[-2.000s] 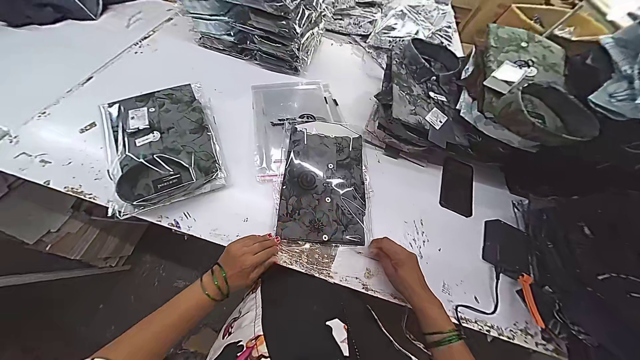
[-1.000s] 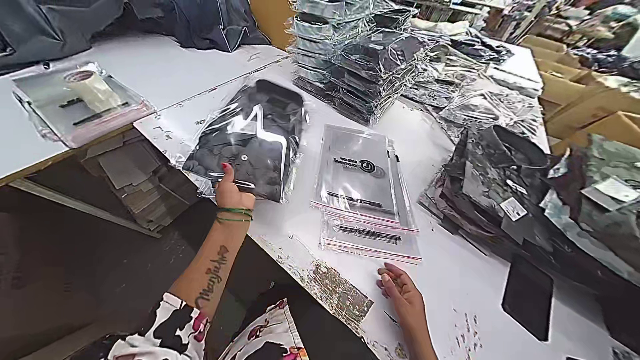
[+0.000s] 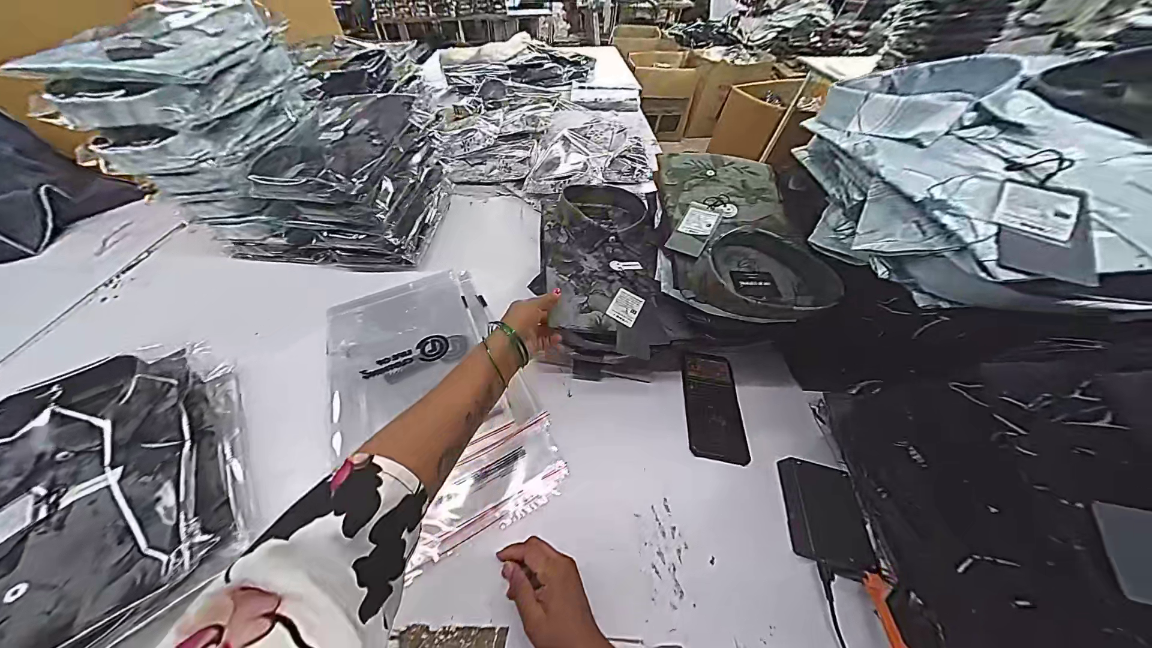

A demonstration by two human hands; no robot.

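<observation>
My left hand (image 3: 533, 324) reaches forward, its fingers at the left edge of a folded dark patterned shirt (image 3: 585, 270) with a white tag, on top of a pile. Whether the fingers grip it cannot be told. My right hand (image 3: 544, 585) is over the table near its front edge, fingers curled, holding nothing visible. Clear plastic garment bags (image 3: 387, 333) with printed marks and sealing strips lie partly under my left forearm. At the far left is a dark shirt in clear plastic (image 3: 90, 468).
Bagged shirts are stacked tall (image 3: 351, 180) at the back left. A green patterned shirt (image 3: 765, 270) and light blue shirts (image 3: 918, 171) sit at the right. A phone (image 3: 715, 409) and a black device with a cable (image 3: 823, 513) lie nearby. Cardboard boxes (image 3: 666, 85) stand behind.
My left hand has left the bagged dark shirt at the left and is now at the shirt pile. The bagged shirt, earlier in front of me, lies at the left. The view has swung right.
</observation>
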